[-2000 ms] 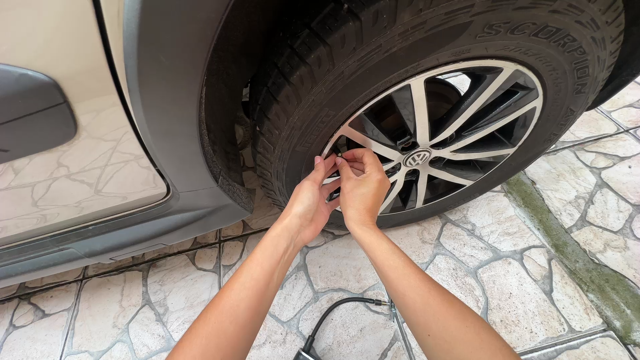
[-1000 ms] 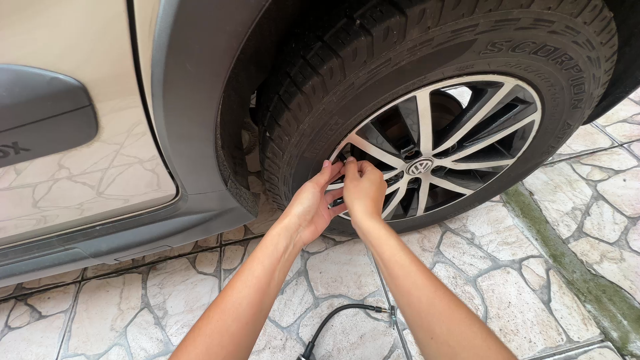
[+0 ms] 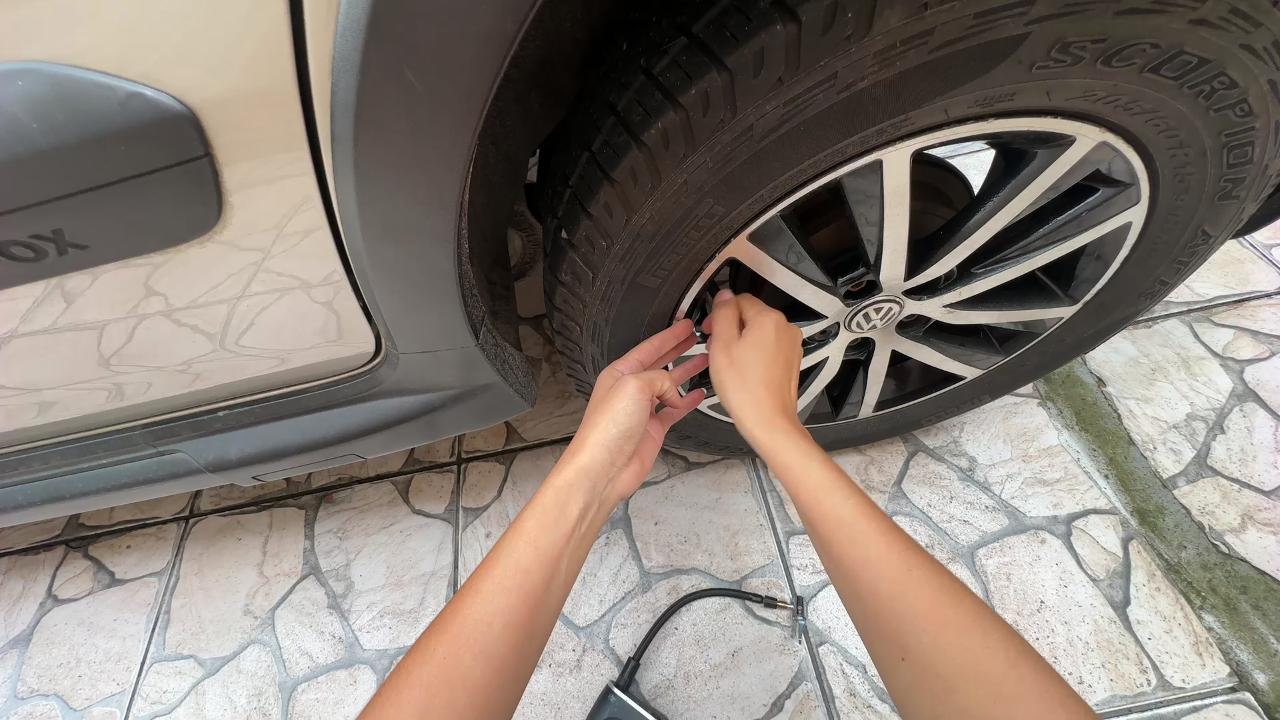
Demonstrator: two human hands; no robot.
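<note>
My left hand (image 3: 645, 395) is at the left edge of the alloy wheel (image 3: 895, 225), its thumb and fingers loosely curled beside my right hand. My right hand (image 3: 752, 360) has its thumb and index finger pinched together near the rim's edge, over the black gap between spokes. A small dark piece, perhaps the tyre valve or its cap, shows between the fingertips of both hands; the fingers cover most of it. Around the rim is a black tyre (image 3: 640, 210) with raised lettering. On the paving below lies a black air hose (image 3: 690, 600) with a metal chuck (image 3: 799, 616) at its end.
The hose runs into a dark device (image 3: 620, 704), cut off by the bottom edge. At left are the car's beige door (image 3: 250, 180), grey wheel-arch trim (image 3: 400, 180) and sill (image 3: 250, 430). Stone-patterned paving (image 3: 380, 530) lies below, with a mossy strip (image 3: 1140, 480) at right.
My hands remain together at the same part of the rim. My right hand has turned slightly, with its knuckles now higher over the fingertips.
</note>
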